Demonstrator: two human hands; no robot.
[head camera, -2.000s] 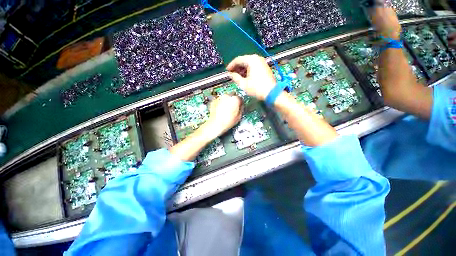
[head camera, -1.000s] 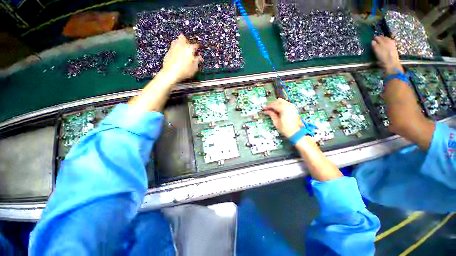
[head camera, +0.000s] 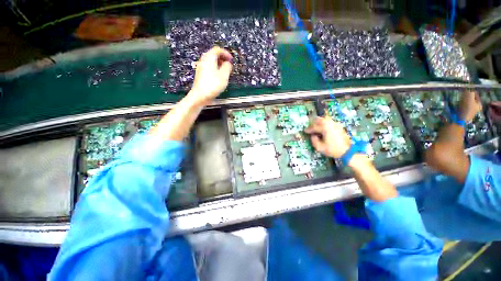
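Observation:
My left hand (head camera: 211, 74) is over the large mass of dark glittering parts (head camera: 252, 49), thumb and index finger close together; whether a part is between them is too small to tell. My right hand (head camera: 329, 137), with a blue wrist strap (head camera: 355, 150), is low over the right edge of a pallet (head camera: 274, 144), its fingertips beside the green boards. That pallet holds four boards; the near-left board (head camera: 260, 163) looks pale and white, the far-left one (head camera: 250, 124) green. What the right fingers hold cannot be seen.
Another pallet lies partly under my left sleeve (head camera: 121, 192). Bare plates (head camera: 38, 175) show between pallets. A pale rail (head camera: 296, 195) runs along the near side. More part masses (head camera: 357, 52) lie right. A blue cord (head camera: 313, 49) hangs across. Another person's arm (head camera: 453, 142) reaches in at right.
Both hands were over the pallet two seconds ago; the left moved out to the parts mass and stays there. The right stays by the boards. The other person's hand came back from the bench to the pallets.

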